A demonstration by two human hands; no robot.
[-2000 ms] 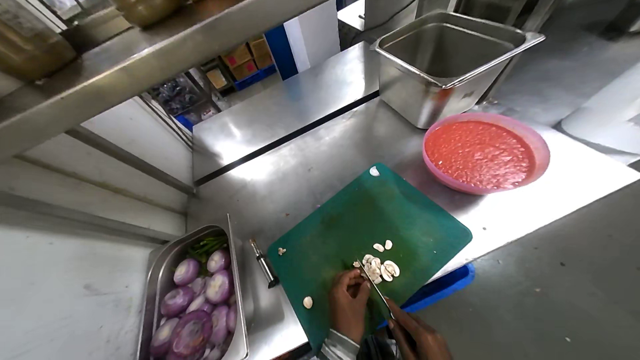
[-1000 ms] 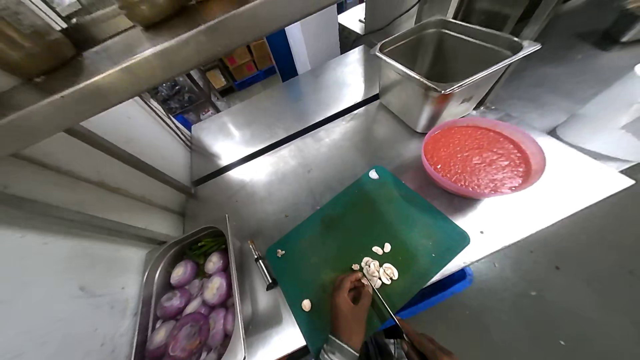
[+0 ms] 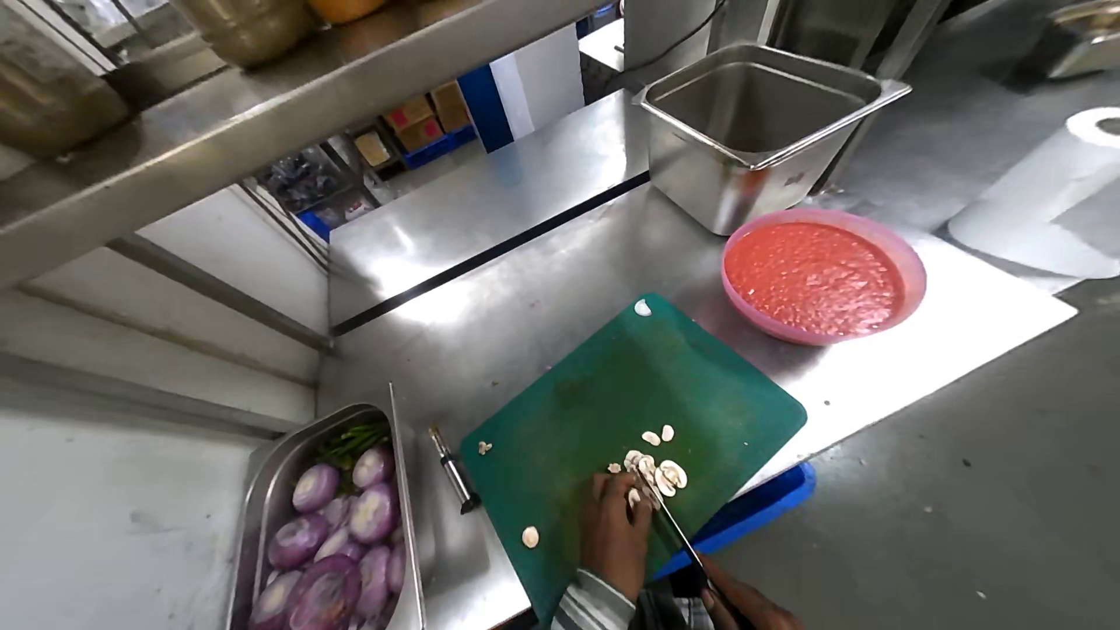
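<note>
On a green cutting board lie white mushroom slices, bunched near the board's lower right part. My left hand rests on the board with its fingertips on a mushroom piece at the left of the bunch. A knife is in my right hand, at the bottom edge of the view, its blade tip among the slices beside my left fingers. One loose mushroom piece sits near the board's left edge, and a white piece at its far corner.
Peeled purple onions and green chillies fill a steel pan at left. A peeler-like tool lies beside the board. Behind stand a pink bowl of red puree and a deep steel container. A blue tray is below the table edge.
My right hand with the knife has moved down and right from two seconds ago, when more of it showed. My left hand stays beside the slices.
</note>
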